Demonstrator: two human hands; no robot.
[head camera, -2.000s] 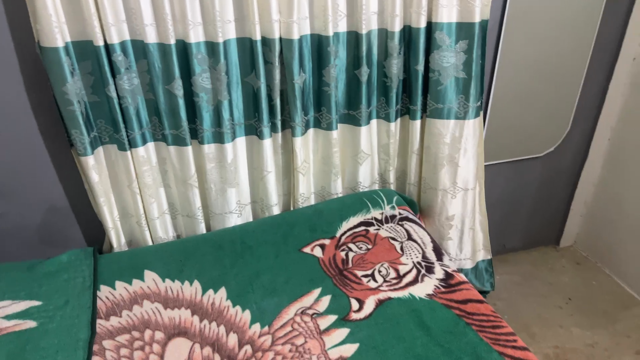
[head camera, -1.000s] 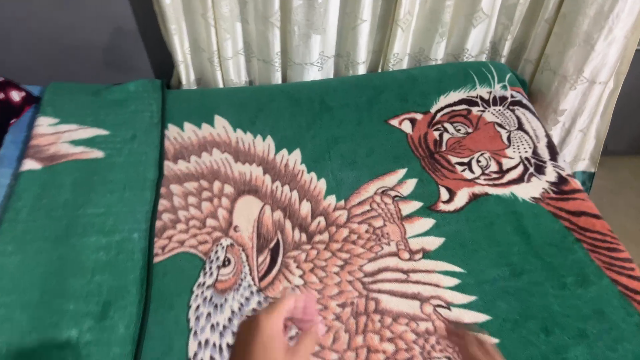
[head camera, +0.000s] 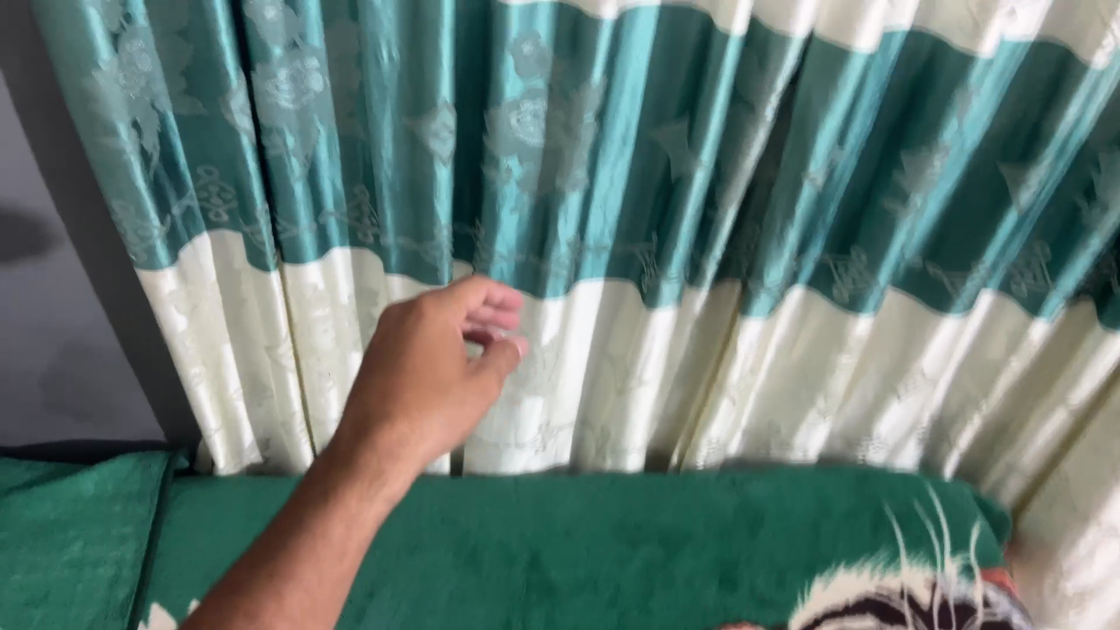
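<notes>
My left hand reaches in from the lower left over the bed, in front of the curtain. Its fingers are loosely curled, with a gap between thumb and fingertips, and nothing shows in it. Whether it touches the cloth cannot be told. The curtain hangs in folds, cream with a shiny teal band and a flower pattern. Below the hand lies a green plush blanket, with part of a printed tiger at the lower right. My right hand is out of view.
A folded green piece of cloth lies at the left end of the bed. The grey wall stands left of the curtain. The blanket's far edge runs along the curtain's lower part.
One second ago two blurred hands were low over the printed eagle; now only my left hand shows, raised before the curtain. The view has tilted up from the blanket.
</notes>
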